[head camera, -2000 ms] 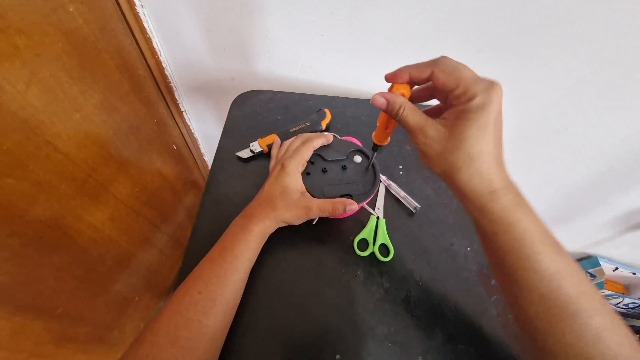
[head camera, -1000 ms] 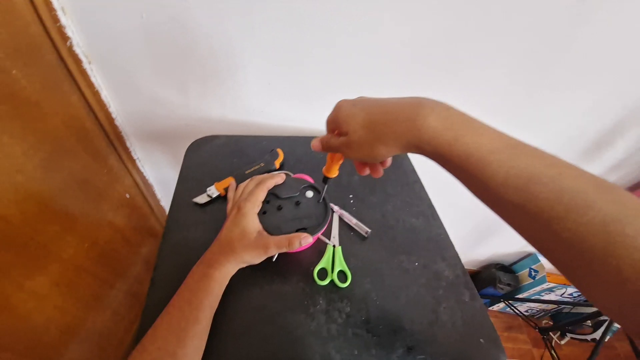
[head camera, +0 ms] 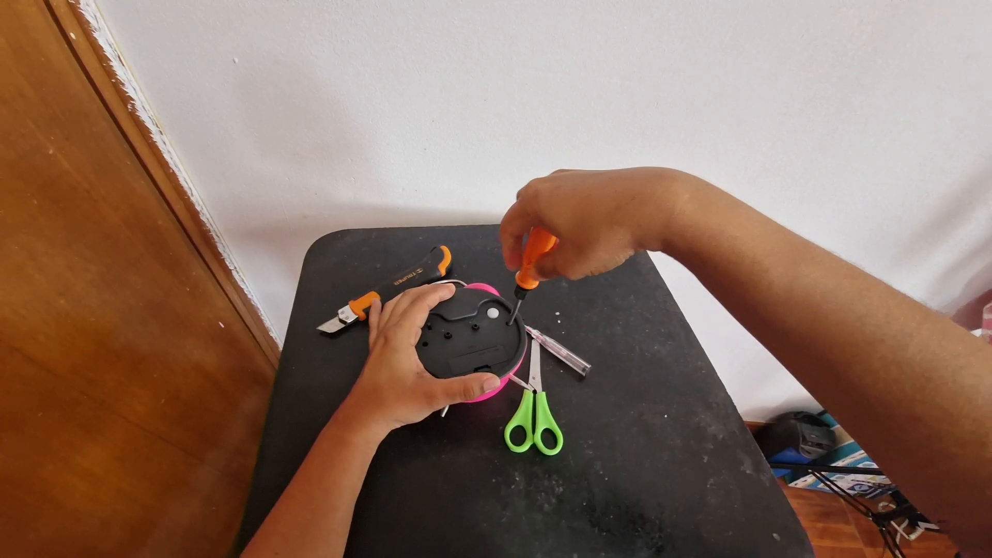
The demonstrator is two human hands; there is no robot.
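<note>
My left hand [head camera: 411,356] grips the near left side of a round device with a black plastic base [head camera: 473,341] and a pink rim, lying base up. My right hand [head camera: 577,225] holds the orange handle of a screwdriver [head camera: 535,260], its tip at the base's right edge, beside a small whitish disc. Green-handled scissors [head camera: 534,422] lie against the device's near right side. Next to them rests a small clear-handled tool [head camera: 562,353]. Behind my left hand is a black and orange Truper utility knife [head camera: 395,287] with its blade showing.
All of this lies on a black table [head camera: 604,480] against a white wall [head camera: 542,93]. A brown wooden door [head camera: 116,294] stands at the left. On the floor at the right are a black bag [head camera: 794,435], boxes and a black metal frame [head camera: 845,470].
My right hand has turned over the screwdriver, with its wrist now raised and its back upward. My left hand stays on the device. The view has shifted.
</note>
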